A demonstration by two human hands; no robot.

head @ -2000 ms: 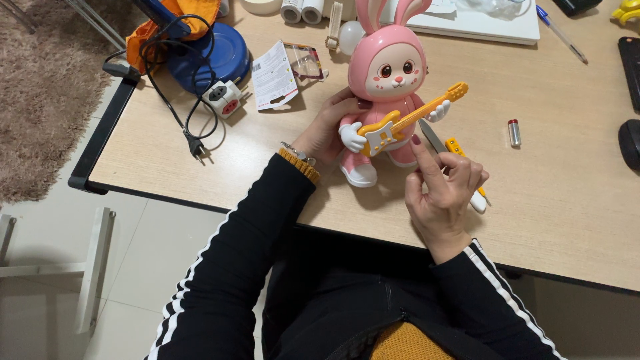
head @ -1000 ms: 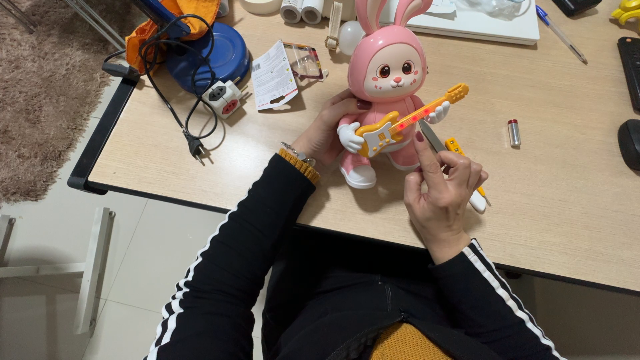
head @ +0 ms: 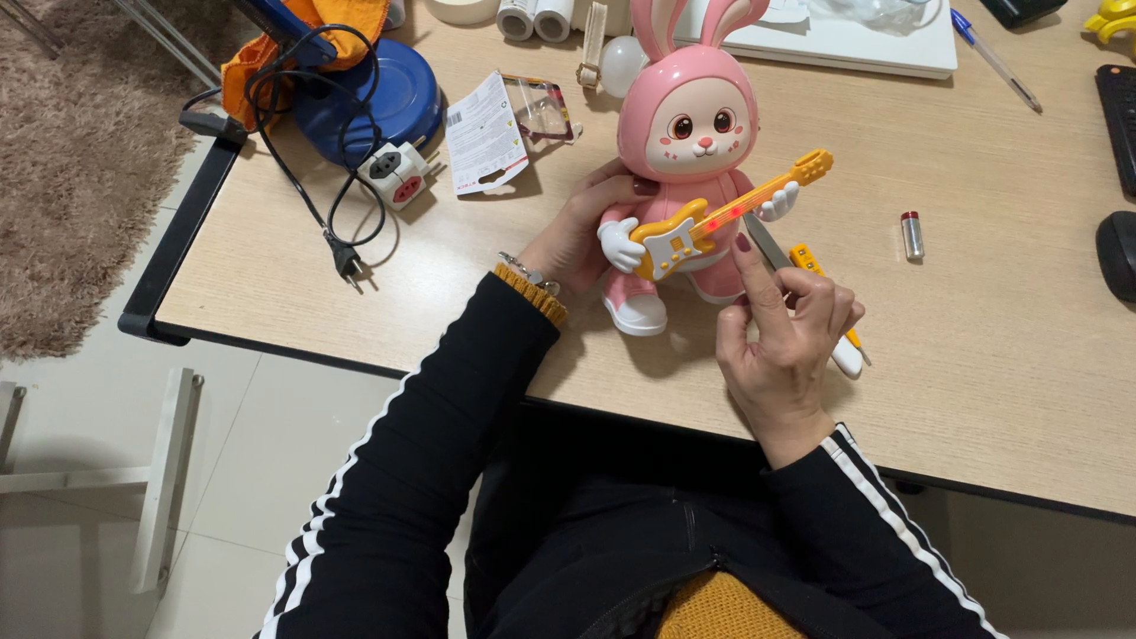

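Observation:
A pink toy rabbit (head: 692, 115) stands upright near the table's front edge, with a yellow toy guitar (head: 679, 244) across its body. Red lights glow on the guitar's neck. My left hand (head: 581, 222) grips the toy from behind its side, the fingers partly hidden by it. Beside the toy's leg, my right hand (head: 785, 346) points its index finger at the toy, the other fingers curled; whether the fingertip touches is unclear. Partly under that hand lie a knife (head: 765, 241) with a white handle end and a yellow tool (head: 806, 259). An AA-type battery (head: 911, 236) lies farther right.
A blue round base (head: 390, 102), a black cable with plug (head: 344, 257), a white plug adapter (head: 398, 175) and a printed card (head: 486, 133) are at the left. A blue pen (head: 994, 60), a remote control (head: 1118, 124) and a black mouse (head: 1116, 253) lie at the right.
The guitar's neck shows no red lights two seconds ago; they glow one second ago and now. My right index finger has shifted slightly. My left hand stays on the toy.

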